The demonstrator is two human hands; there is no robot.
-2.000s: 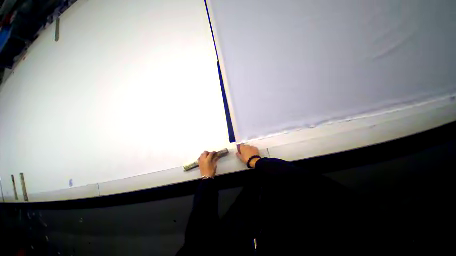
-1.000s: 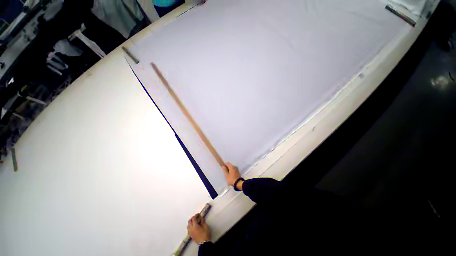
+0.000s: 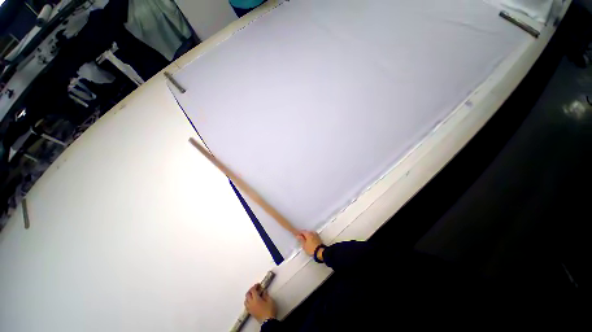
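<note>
My right hand (image 3: 311, 242) holds the near end of a long wooden ruler (image 3: 250, 191), which lies slantwise across the left edge of the pale lining fabric (image 3: 350, 104). Its far end reaches over the white-covered table (image 3: 130, 214). A thin dark strip of navy fabric (image 3: 256, 224) shows along the pale fabric's left edge, wider at the near corner. My left hand (image 3: 259, 303) is closed around a mottled fabric weight (image 3: 267, 281) near the table's front edge, left of the fabric corner.
Fabric weights lie at the fabric's far left corner (image 3: 174, 82), its right end (image 3: 518, 24) and the table's far left (image 3: 25, 213). Hanging cloth (image 3: 156, 26) and scraps are beyond the table. A bit of a person's turquoise clothing (image 3: 246, 5) shows at the top edge.
The ruler's far end has swung left, from on top of the pale fabric to across its left edge. My left hand stays on the weight.
</note>
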